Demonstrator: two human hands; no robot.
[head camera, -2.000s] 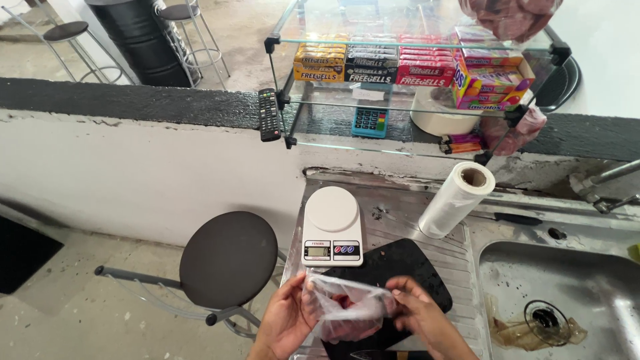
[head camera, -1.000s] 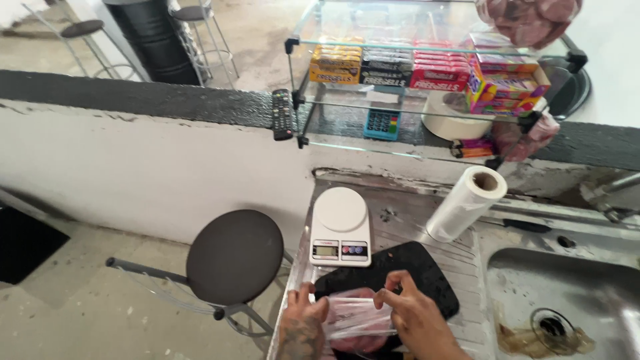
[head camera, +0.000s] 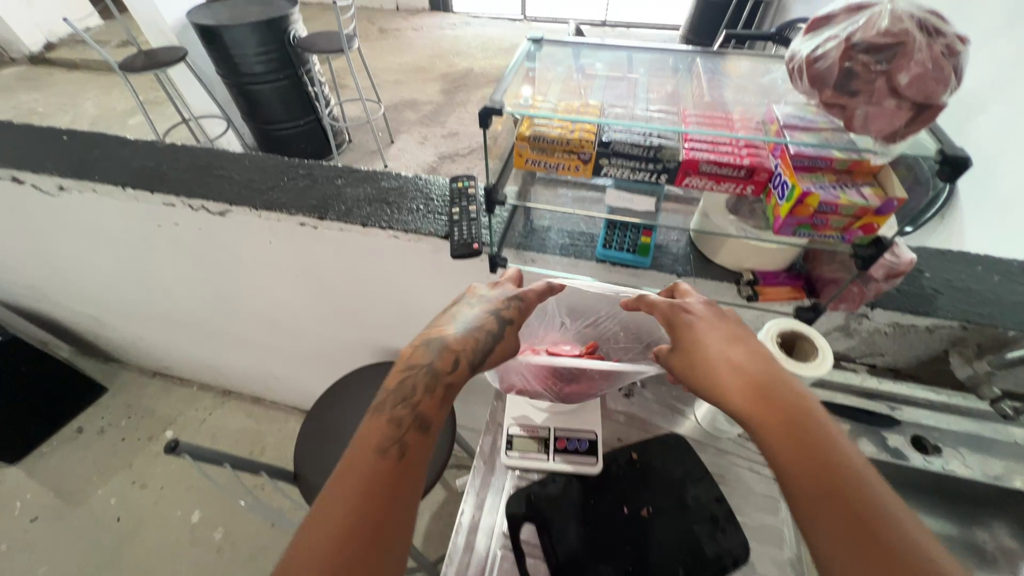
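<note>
A clear plastic bag (head camera: 592, 320) with sliced reddish meat (head camera: 564, 384) in its bottom is held open at the mouth by both hands. My left hand (head camera: 488, 324) pinches its left rim, and my right hand (head camera: 688, 340) pinches the right rim. The bag is over the white digital kitchen scale (head camera: 552, 444), hiding its platform; whether it rests on it I cannot tell. In front of the scale lies a black cutting board (head camera: 632, 512) with small scraps on it. Right of the bag stands a roll of clear plastic bags (head camera: 796, 348).
A glass display case (head camera: 560, 208) with boxed candy stands on the ledge, bagged meat (head camera: 880, 72) on top. A remote control (head camera: 465, 216) lies left of it, a blue card terminal (head camera: 628, 240) inside. The steel sink (head camera: 952, 512) is right, a stool (head camera: 360, 424) left.
Both hands have moved from over the cutting board, forward to the scale, carrying the bag of meat. The cutting board is now uncovered.
</note>
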